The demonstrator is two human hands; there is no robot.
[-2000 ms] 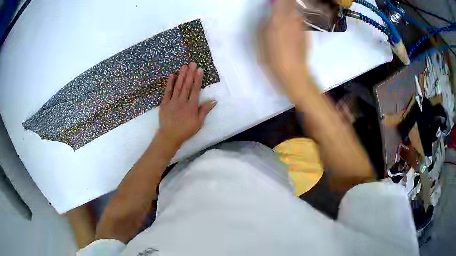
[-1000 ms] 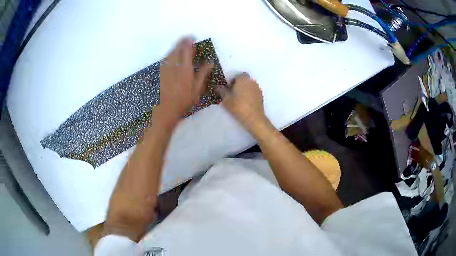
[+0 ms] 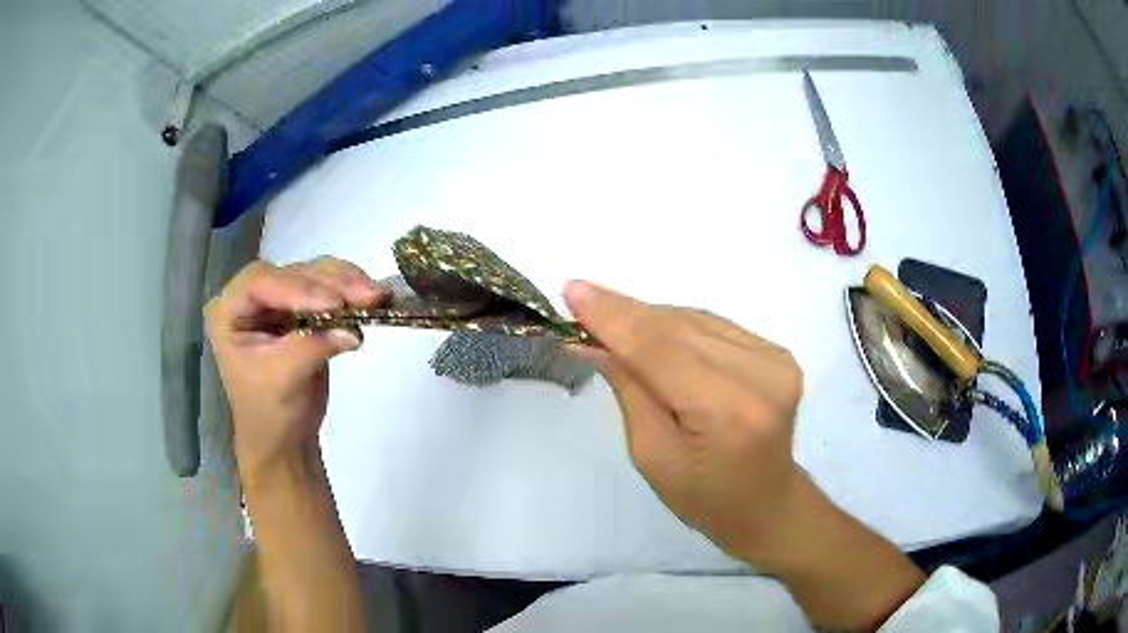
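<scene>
The speckled sleeve (image 3: 482, 266) is held up above the white table, its open hem end towards me, with gold-brown flecks along the edge. Its grey speckled part hangs below and behind the edge. My left hand (image 3: 291, 322) pinches the left end of the edge between thumb and fingers. My right hand (image 3: 699, 396) pinches the right end. The edge is stretched nearly straight between the hands; its upper layer bulges up, leaving a dark opening. The far end of the sleeve is mostly hidden.
The steam iron (image 3: 909, 359) lies on a black iron rest (image 3: 965, 291) at the right of the white table (image 3: 520, 507). Red-handled scissors (image 3: 836, 204) lie at the back right. A long metal ruler (image 3: 643, 74) lies along the far edge. A blue bar (image 3: 371, 99) is at far left.
The sleeve has been lifted off the table and turned, its hem edge now held between both hands. The view has shifted, showing the scissors and ruler.
</scene>
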